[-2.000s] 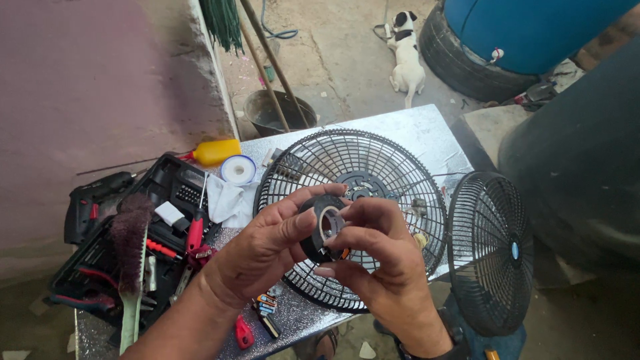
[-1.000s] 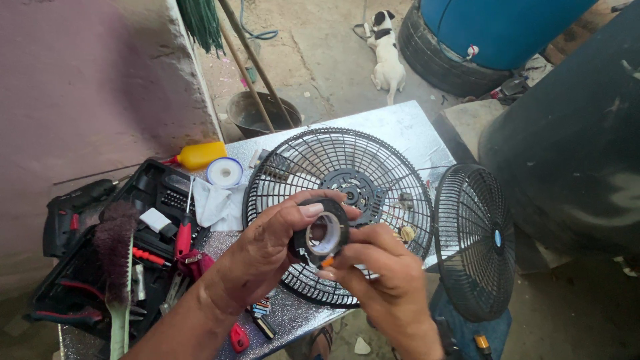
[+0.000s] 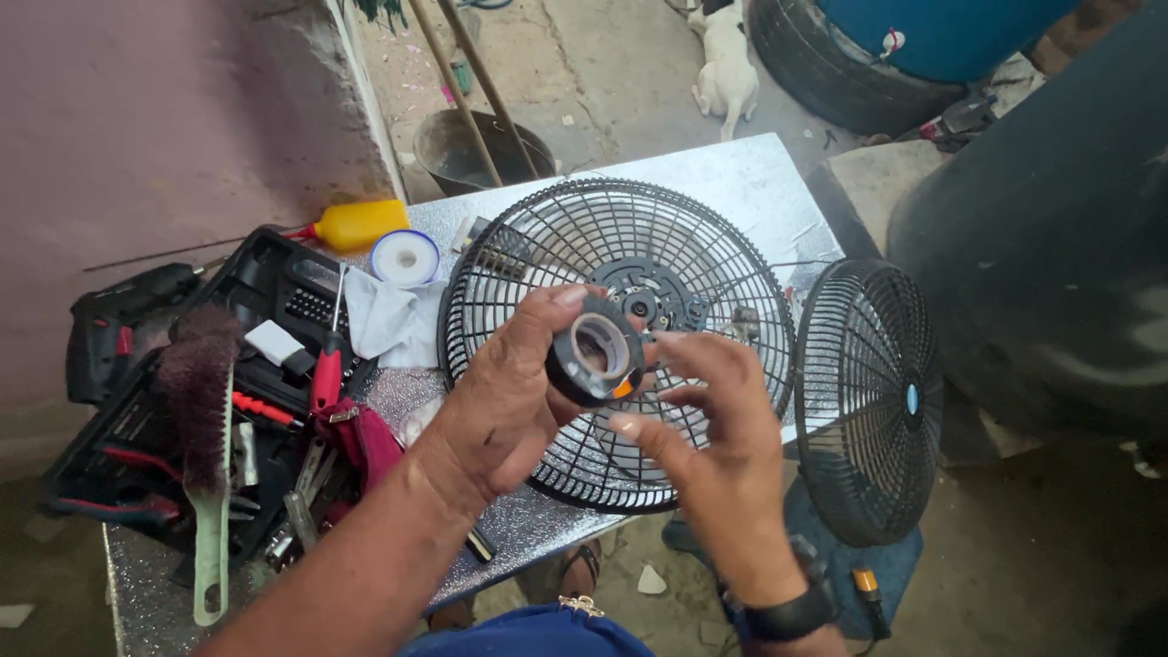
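Note:
A roll of black electrical tape is gripped by my left hand, thumb on top and fingers behind; its pale core faces up toward me. A small orange bit shows at the roll's lower edge. My right hand is just right of the roll, thumb and fingers parted, fingertips close to its edge; whether they touch it is unclear. Under both hands lies a round black fan grille with a dark hub. Another fan grille leans upright at the table's right side, a blue badge at its centre.
The silver-covered table holds an open tool case, a brush, a screwdriver, a yellow bottle, a white-and-blue spool and a white cloth. Beyond are a bucket, a dog and a large dark barrel.
My right thumb and fingers, close around the roll's right edge before, have spread apart. The left hand keeps its hold on the roll. The view has moved nearer to the table.

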